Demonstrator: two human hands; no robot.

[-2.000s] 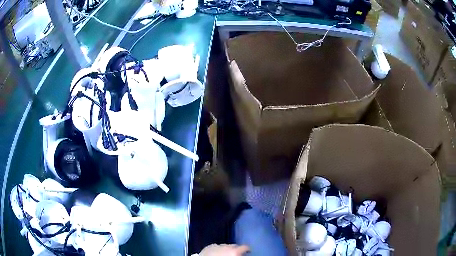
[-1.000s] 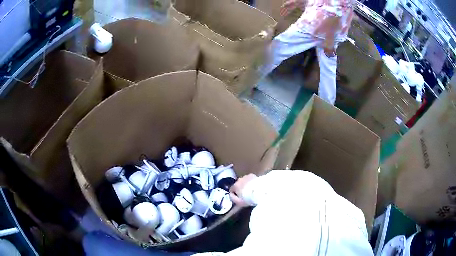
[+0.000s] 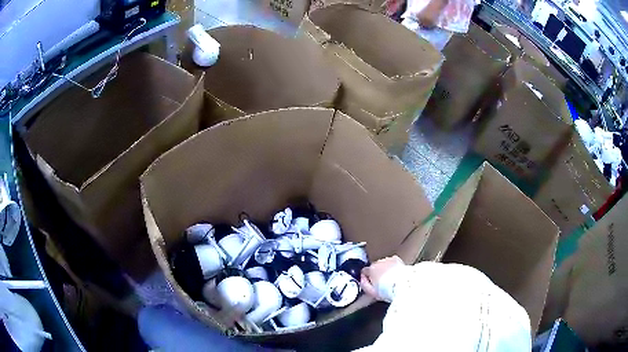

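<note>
A large open brown carton (image 3: 241,148) stands in front of me with several jumbled white security cameras (image 3: 235,294) with black ball heads. My right hand (image 3: 377,278), in a white sleeve, reaches inside the carton's right side. Its curled fingers touch or lie beside a camera with a round white foot (image 3: 342,289); their tips are hidden, so a grip cannot be made out. A blurred skin-toned shape at the carton's near rim may be my left hand (image 3: 233,311); its fingers cannot be made out.
Other open cartons (image 3: 113,130) stand left, behind and right (image 3: 509,234). A white camera (image 3: 204,47) rests on a carton rim at the back left. The green bench (image 3: 51,309) with white units is at the left edge. A person in a patterned top (image 3: 441,12) stands at the back.
The view has swung right from the bench to the cartons, then slightly back left. My right hand has come into view and stays by the same camera. The person behind has shifted towards the top edge.
</note>
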